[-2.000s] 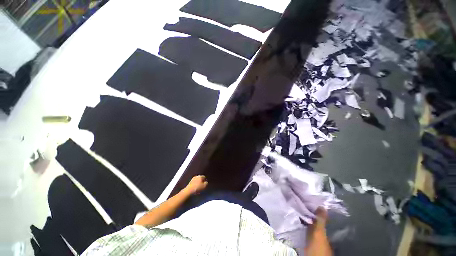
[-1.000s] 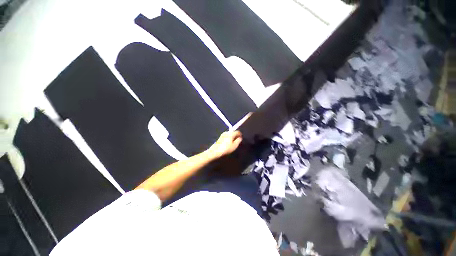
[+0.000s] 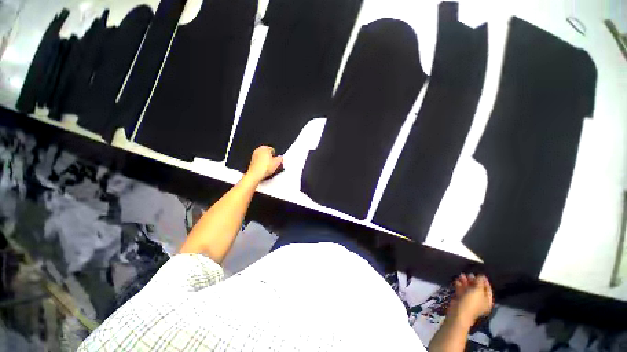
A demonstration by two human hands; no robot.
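Large black garment panels lie side by side on the white cutting table (image 3: 591,206). My left hand (image 3: 265,163) is at the table's near edge, beside the lower end of a wide panel (image 3: 295,69). Its fingers are curled in, and no held thing shows. My right hand (image 3: 473,295) is just off the near edge, below the rightmost panel (image 3: 540,130). Its fingers are loosely bent and slightly apart, with nothing seen in them. A rounded panel (image 3: 375,103) and a long notched panel (image 3: 447,103) lie between the hands.
Several narrower black pieces (image 3: 65,69) lie close together at the table's far left. A thin oval ring (image 3: 576,26) and a brownish stick (image 3: 615,36) lie at the upper right. Paper and fabric scraps (image 3: 89,220) cover the floor below the table's dark edge.
The view has turned to face the table more squarely. The pale paper that my right hand held two seconds ago is gone from it. My right hand is back in view near the edge.
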